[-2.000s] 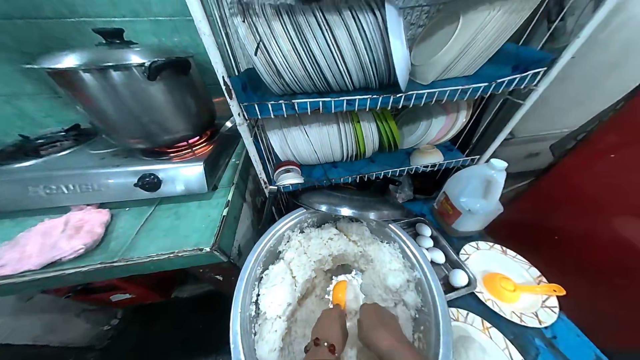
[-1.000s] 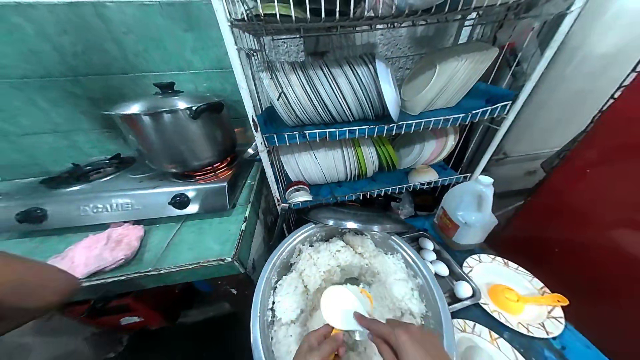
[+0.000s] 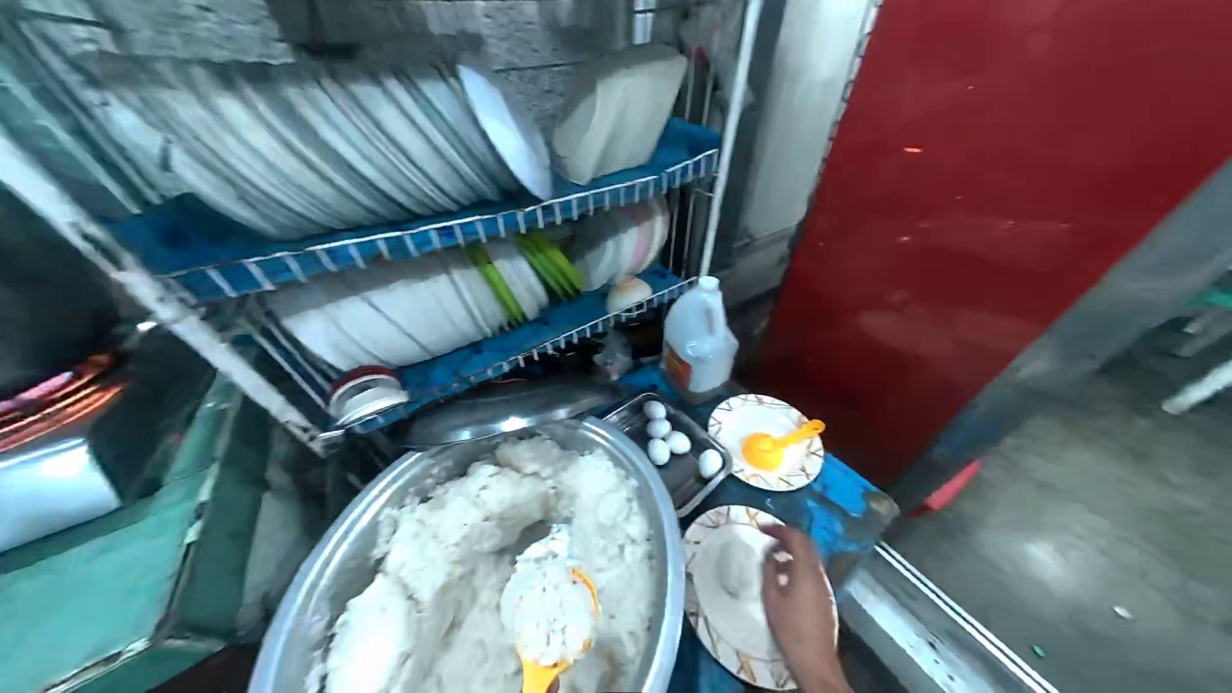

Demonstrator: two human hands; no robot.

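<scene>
Only a sliver of my left hand (image 3: 553, 685) shows at the bottom edge, at the handle of an orange scoop (image 3: 541, 674). The scoop is heaped with white rice and sits above the rice (image 3: 443, 539) in a large metal pot (image 3: 318, 577). My right hand (image 3: 799, 597) is over the right side of a patterned plate (image 3: 707, 635), fingers curled at the rim of a white dish (image 3: 736, 577) on it. Whether the fingers grip that dish cannot be told. Another patterned plate (image 3: 760, 414) holds a second orange scoop (image 3: 765, 450).
Several white eggs (image 3: 678, 443) lie in a metal tray (image 3: 688, 496) beside the pot. Behind stand a plastic jug (image 3: 700, 337), a metal lid (image 3: 510, 409) and a rack (image 3: 433, 226) of plates. A glowing burner (image 3: 58, 399) is at left, a red panel (image 3: 962, 192) at right.
Both hands were together over the pot, with a white round dish at the scoop a second ago. My right hand has moved right to the plate. The view has swung strongly right.
</scene>
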